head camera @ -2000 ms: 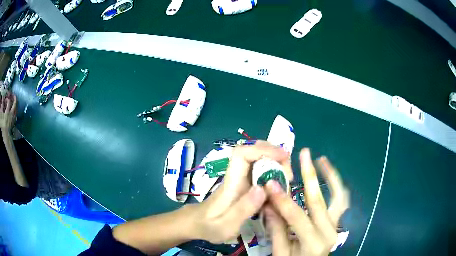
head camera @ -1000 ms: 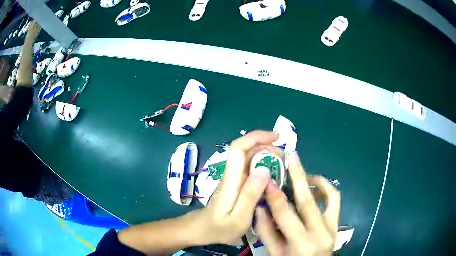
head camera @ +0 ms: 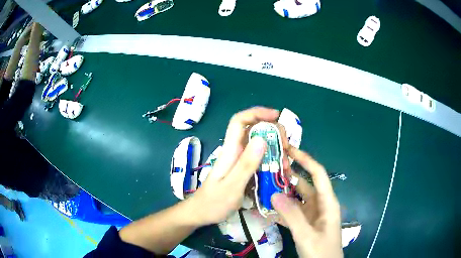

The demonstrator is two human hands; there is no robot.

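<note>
A white housing [head camera: 256,197] is held upright between my hands, open side facing me. A green circuit board [head camera: 273,146] lies in its upper part and a blue battery [head camera: 266,187] in its lower part, with red wires at the right side. My left hand [head camera: 230,169] grips the housing's left side, thumb on the board. My right hand [head camera: 312,201] grips the lower right side, thumb on the battery's lower end. Some fingers are hidden behind the housing.
Unfinished units [head camera: 185,168] with wires lie left of, behind and below my hands. Another wired unit [head camera: 193,102] lies farther back. A pale rail [head camera: 222,54] crosses behind, with a white cover [head camera: 418,97] on it. White shells [head camera: 297,7] lie beyond. Another person's arms [head camera: 31,53] reach in at left.
The housing has tilted so its whole open side, with battery and wires, now shows. My right hand's thumb has moved down onto the battery. Pieces beyond the rail have shifted right.
</note>
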